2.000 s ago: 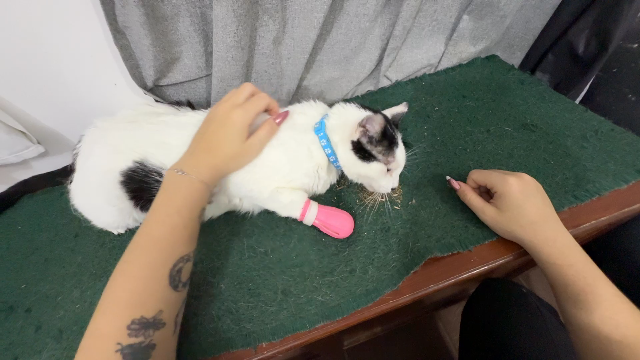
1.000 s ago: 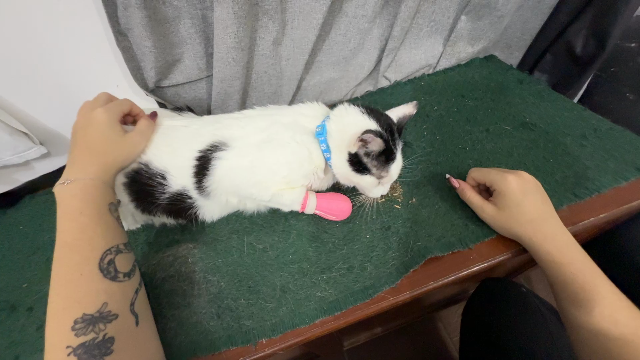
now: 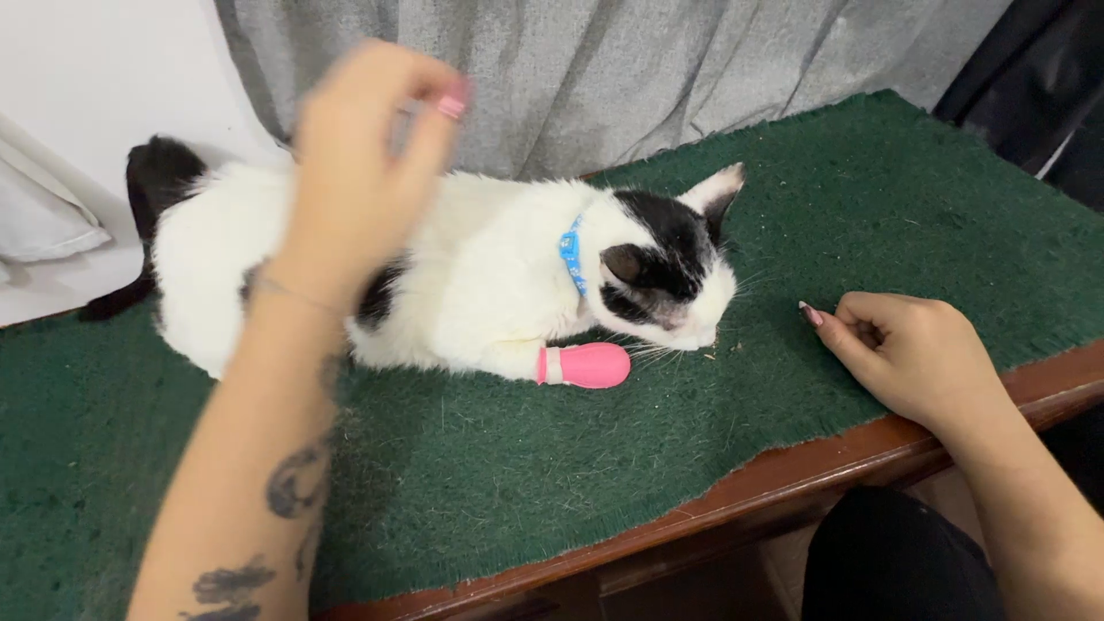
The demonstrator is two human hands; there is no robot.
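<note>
A white cat with black patches lies on a green mat, its head low and to the right. Around its neck is a blue collar, and a pink rubber boot covers one front paw. My left hand, slightly blurred, is raised above the cat's back with the fingers curled and no object visible in it. My right hand rests loosely curled on the mat, right of the cat's face; whether its fingers hold anything is hidden. Small crumbs lie by the cat's mouth.
A grey curtain hangs behind the mat. The wooden edge of the bench or table runs along the front, above my dark-clothed knee. White cloth hangs at the left, and dark fabric at the back right.
My left hand has gone from the cat's back to its rear end, then up and right above the back. The cat's black tail now shows at the left. My right hand has stayed put.
</note>
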